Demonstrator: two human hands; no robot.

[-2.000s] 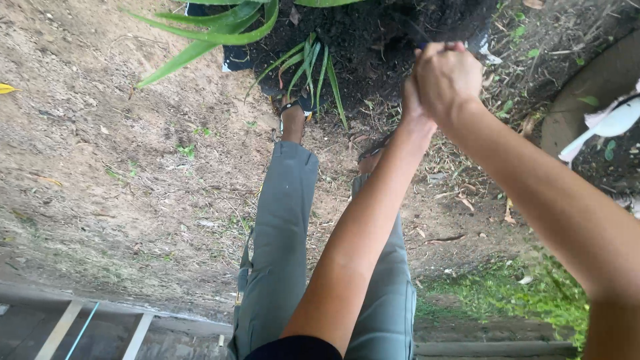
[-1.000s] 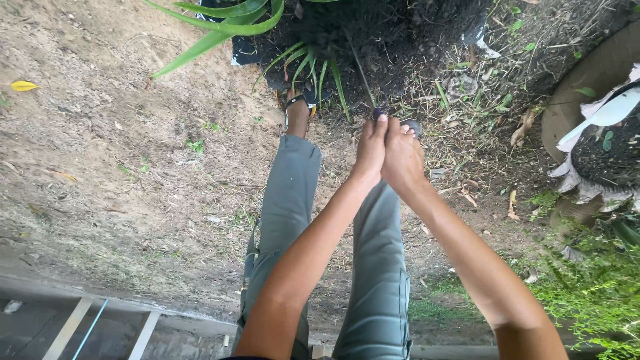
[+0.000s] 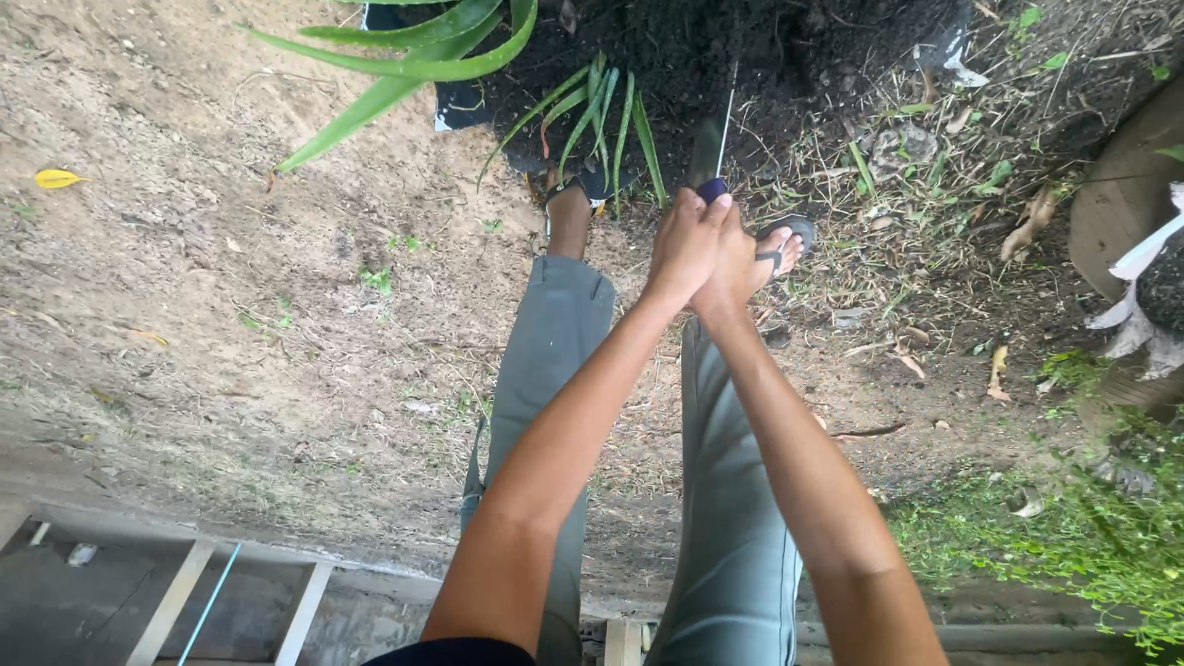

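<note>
Both my hands are clasped around the dark blue handle (image 3: 711,191) of a tool with a thin metal shaft or blade (image 3: 728,120) that points up into dark soil (image 3: 786,55). My left hand (image 3: 689,242) lies against my right hand (image 3: 731,264), above my sandaled foot. Whether the tool's far end is in the soil I cannot tell. Left of the tool, small aloe-like leaves (image 3: 601,116) stick out over the edge of the soil. Longer green leaves (image 3: 416,67) spread at the upper left.
Black plastic sheeting (image 3: 462,104) edges the dark soil. A round planter (image 3: 1101,213) with a torn pale liner (image 3: 1142,268) stands at the right, with leafy green plants (image 3: 1064,527) below it. Pale slats (image 3: 171,601) lie at the lower left. Dry grass litters the ground near my foot (image 3: 784,252).
Both hands came down from the dark soil toward my legs between the two earlier frames. Since then they remain clasped on the handle, and the tool's shaft points more steeply upward.
</note>
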